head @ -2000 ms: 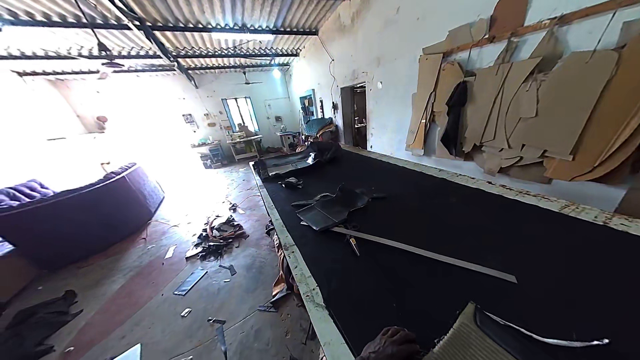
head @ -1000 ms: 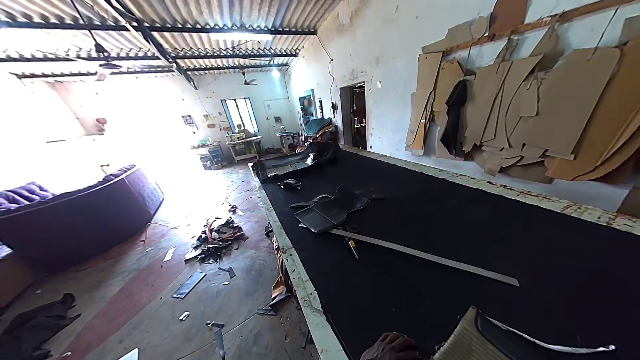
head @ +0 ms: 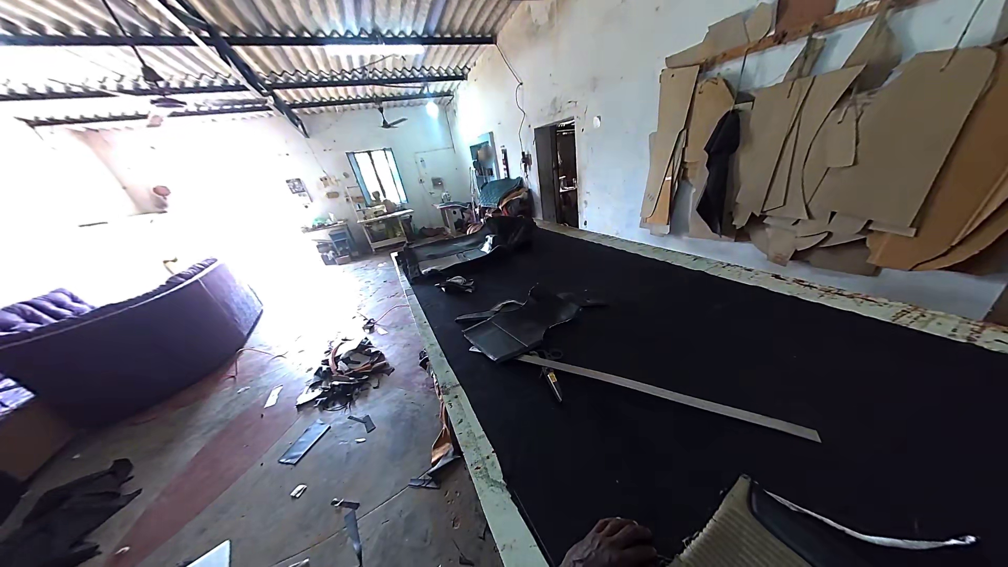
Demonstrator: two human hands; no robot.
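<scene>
At the bottom edge my left hand (head: 610,543) rests on the black cloth (head: 709,346) that covers the long table; its fingers are partly cut off by the frame, and whether it grips anything does not show. Just right of it lies a ribbed tan piece (head: 726,528) joined to a black panel with a white edge (head: 858,535). My right hand is out of view. Farther up lie a long metal ruler (head: 677,394), a yellow-and-black tool (head: 554,384), and black leather-like pieces (head: 520,327) over the ruler's far end.
The table's pale, worn edge (head: 480,453) runs along the left. Scrap heaps (head: 346,370) and offcuts lie on the floor, with a purple sofa (head: 142,339) beyond. Cardboard patterns (head: 866,150) hang on the right wall. More black material (head: 472,248) covers the table's far end.
</scene>
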